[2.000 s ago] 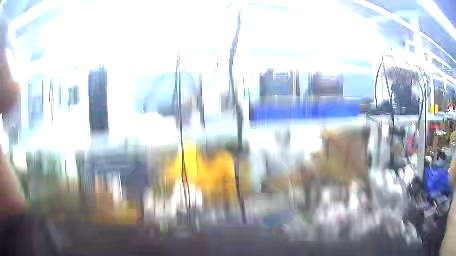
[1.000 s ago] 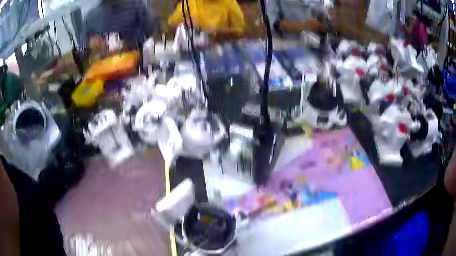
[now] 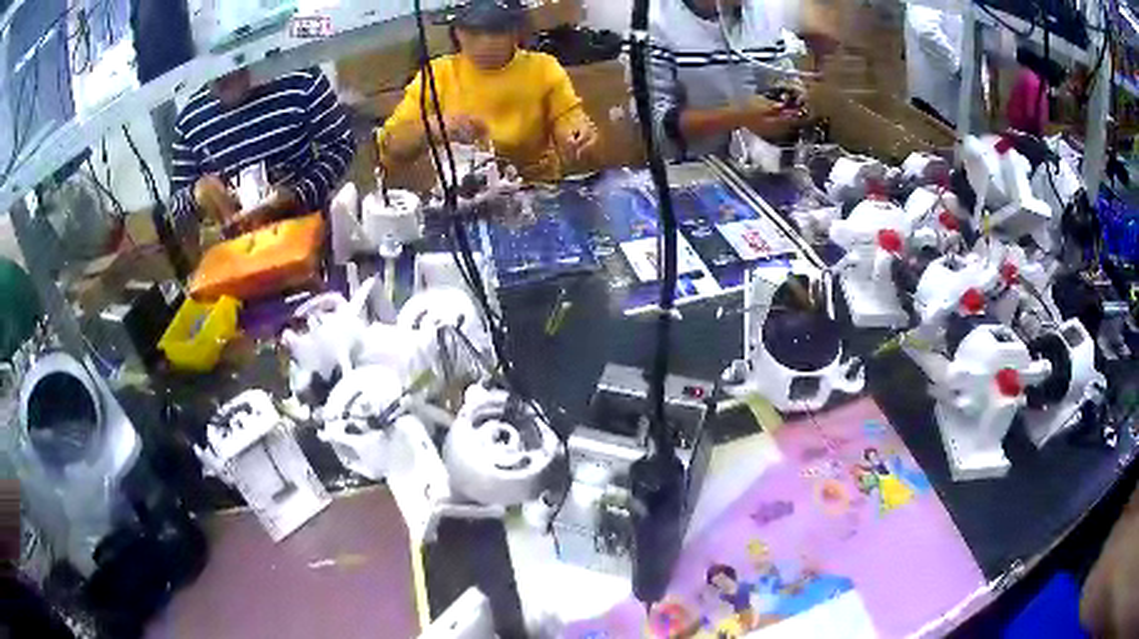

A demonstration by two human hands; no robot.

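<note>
A blurred patch of skin, part of my right hand or arm (image 3: 1112, 584), is cut off at the lower right edge. A dim sliver at the left edge may be my left hand or arm (image 3: 10, 518). Neither shows fingers or a held thing. A black electric screwdriver (image 3: 656, 506) hangs upright over the bench, in front of a grey metal box (image 3: 605, 437). White housings (image 3: 502, 446) are massed left of the box. A white housing with dark insert (image 3: 801, 343) stands behind the printed mat (image 3: 862, 499). Part of a white piece (image 3: 462, 620) shows at the bottom edge.
White housings with red pieces (image 3: 981, 399) crowd the right. A yellow bin (image 3: 200, 335) and orange box (image 3: 259, 258) lie at left. A large white ring housing (image 3: 78, 437) stands far left. Black cables (image 3: 663, 212) hang across the view. Several people (image 3: 493, 100) sit opposite.
The view has tipped down from the overhead lights to the bench, then slightly back up and is sharper. The housing with the dark round insert at bottom centre has mostly dropped out of view.
</note>
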